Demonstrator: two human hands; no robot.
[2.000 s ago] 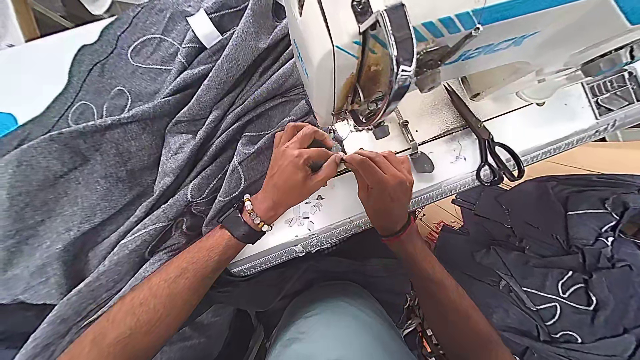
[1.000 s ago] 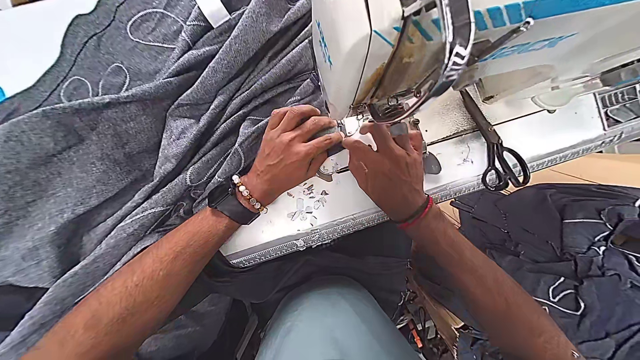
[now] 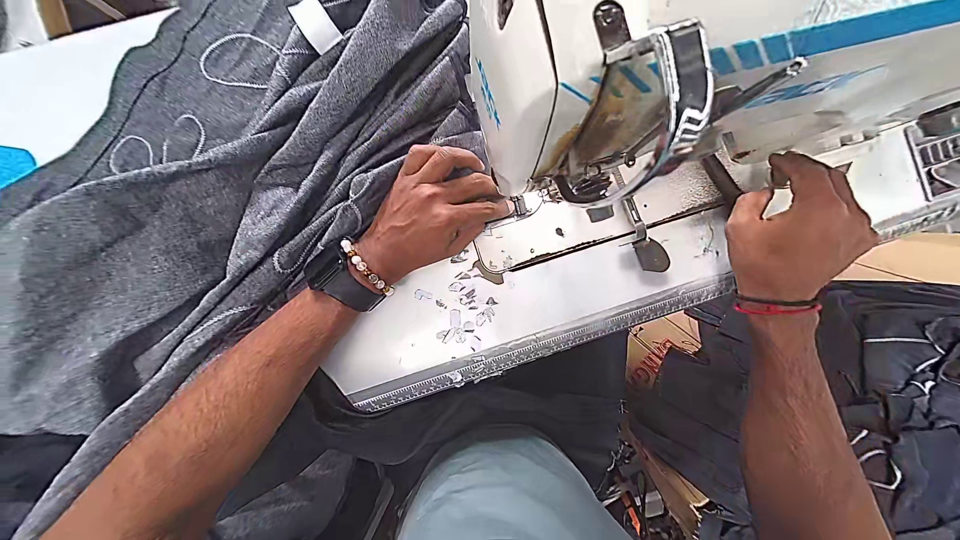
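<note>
My left hand [image 3: 442, 210] is beside the presser foot [image 3: 519, 205] of a white sewing machine [image 3: 517, 97], its fingers closed around a small bit of dark grey fabric [image 3: 459, 174] that they mostly hide. Grey knit fabric [image 3: 322, 127] lies in folds behind and left of this hand. My right hand [image 3: 799, 225] is over the handles of the dark scissors [image 3: 721, 180] on the machine bed; part of a blade shows left of the thumb. The hand covers the handles, so its grip on them cannot be made out.
Small clear scraps [image 3: 461, 315] lie on the white machine bed [image 3: 420, 352], which has a measuring tape [image 3: 525, 361] along its front edge. A metal knee-shaped plate [image 3: 652, 255] sticks out right of the needle area. Dark garments [image 3: 900, 352] are heaped at lower right, by cardboard [image 3: 664, 345].
My right hand has left the needle area, where it was close to my left hand, and moved right to the scissors. My left hand stays by the presser foot.
</note>
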